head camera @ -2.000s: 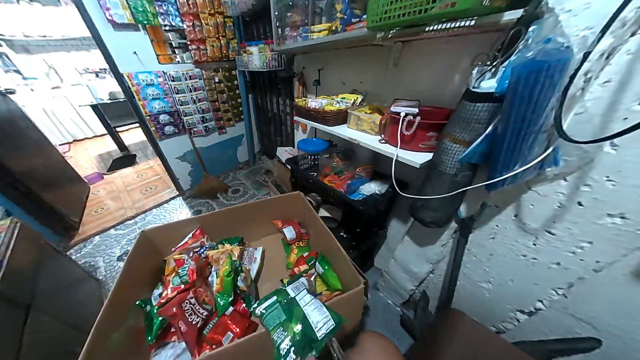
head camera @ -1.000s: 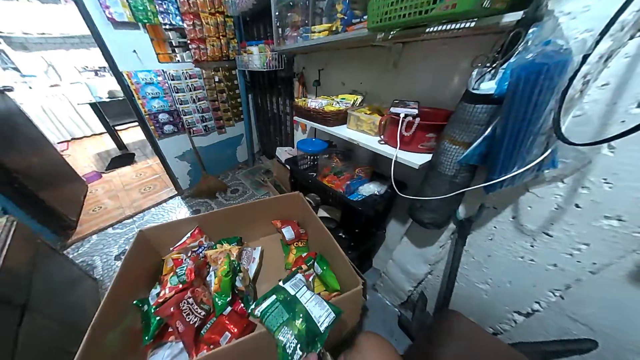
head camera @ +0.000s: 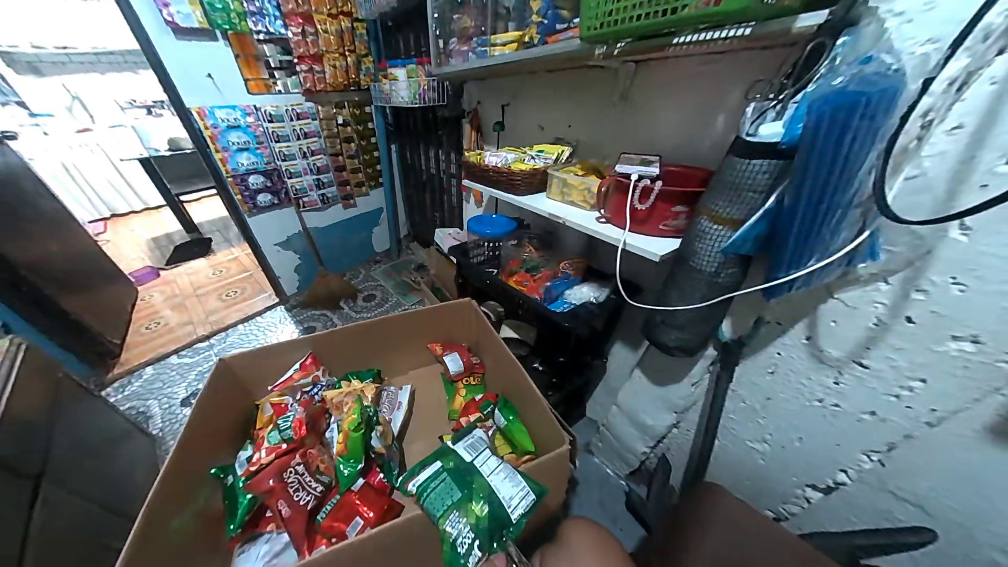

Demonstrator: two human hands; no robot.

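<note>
An open cardboard box (head camera: 331,335) holds snack packets in two groups. Red, green and yellow packets lie heaped on its left side, among them a dark red snack bag (head camera: 295,488). Along the right side runs a smaller row with a small red packet (head camera: 457,362) and a green packet (head camera: 513,425). A large green snack bag (head camera: 472,496) is tilted over the near right edge of the box. Fingertips (head camera: 498,559) show at its bottom corner, at the lower frame edge; which hand they belong to cannot be told. The other hand is out of view.
Beyond the box, a black crate (head camera: 472,272) of packets stands under a white shelf (head camera: 543,206) with a wicker basket (head camera: 512,179) and a red pot (head camera: 677,201). A broom (head camera: 327,291) leans by the doorway. A rolled mesh (head camera: 697,276) hangs at the right wall.
The large green bag has shifted and turned slightly at the box's near right edge. The packets inside the box lie as before.
</note>
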